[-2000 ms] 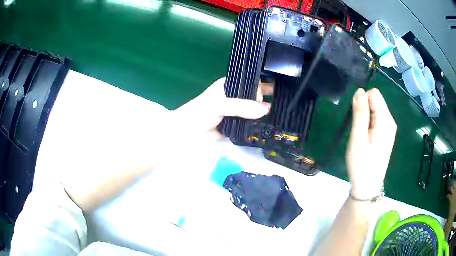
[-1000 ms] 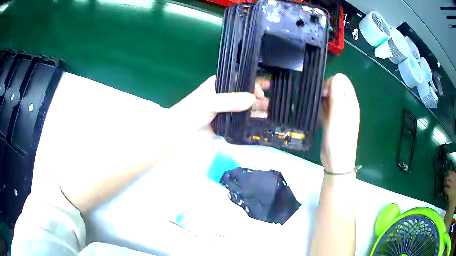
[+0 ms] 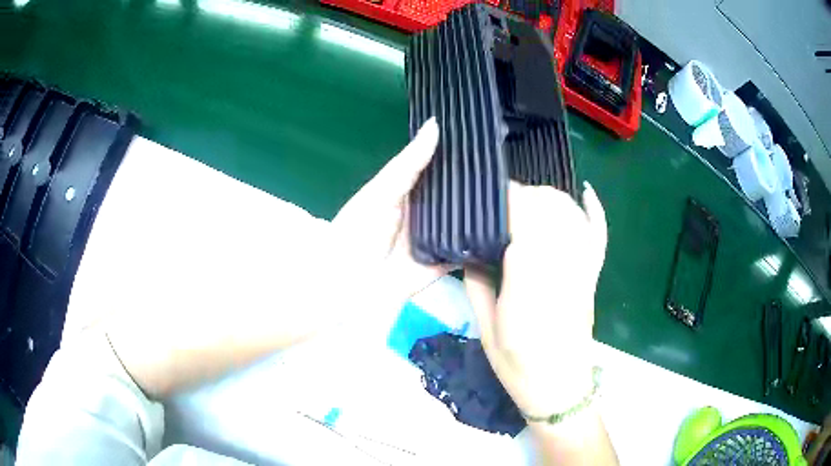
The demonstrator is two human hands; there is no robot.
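A stack of black phone middle frames (image 3: 460, 146) is held upright above the near edge of the green belt, its ribbed edges facing me. My left hand (image 3: 387, 205) grips its left side, thumb along the edge. My right hand (image 3: 547, 273) grips the lower right part and hides the bottom of the front face. A single frame (image 3: 693, 264) lies on the belt to the right. A crumpled black sheet (image 3: 466, 382) with pale specks lies on the white work surface beside a blue patch (image 3: 412, 329), partly behind my right hand.
Black trays (image 3: 55, 209) are piled at the left. Beyond the green belt (image 3: 237, 100) are a red tray (image 3: 624, 120) with frames and white rolls (image 3: 729, 123). More frames (image 3: 773, 350) lie far right on the belt. A green fan (image 3: 752, 441) stands lower right.
The stack has turned so its ribbed edges face me. My right hand has moved left onto its lower part. A single frame now lies nearer on the belt at the right.
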